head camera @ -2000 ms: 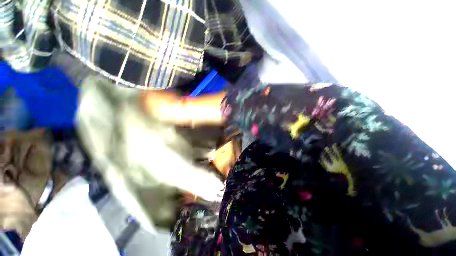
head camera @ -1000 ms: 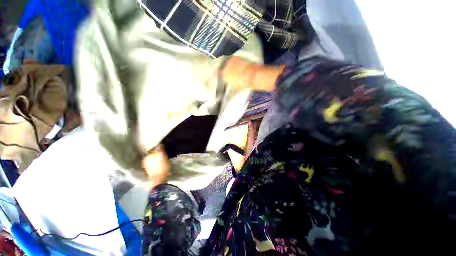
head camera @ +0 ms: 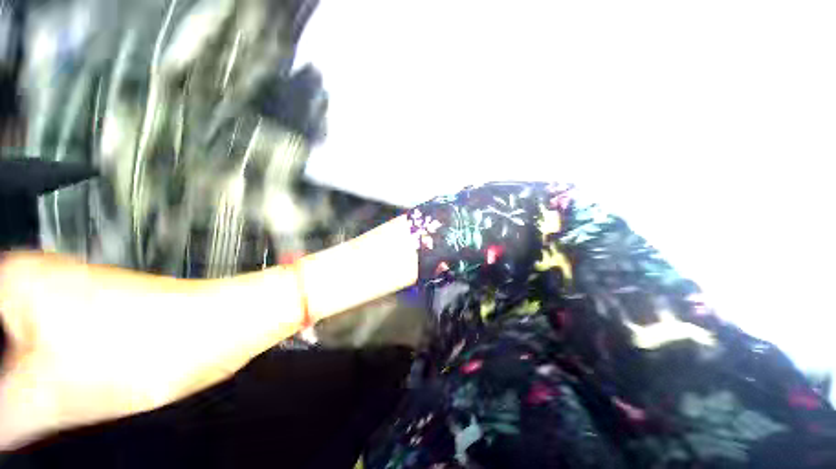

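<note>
My right hand (head camera: pixel 73 353) is large and overexposed at the left edge, its fingers cut off, so its grip cannot be told. A reddish band with a small pale piece circles the wrist. The forearm comes from my dark floral and animal print sleeve (head camera: pixel 541 247). A blurred plaid garment (head camera: pixel 165 137), dark with pale lines, fills the upper left, above and behind the forearm. Dark cloth (head camera: pixel 312 403) lies below the forearm, with a dull olive patch (head camera: pixel 385 321) beside the cuff. My left hand is not in view.
A bright white, overexposed area (head camera: pixel 550 82) fills the upper right, with no detail showing. My printed clothing (head camera: pixel 587 394) covers the lower right. A dark shape (head camera: pixel 46 174) shows at the left edge above the hand.
The view has shifted. My right hand now looks much nearer and reaches the left edge. My left hand, the pale olive garment and the blue and tan pieces have left view; plaid cloth fills the upper left.
</note>
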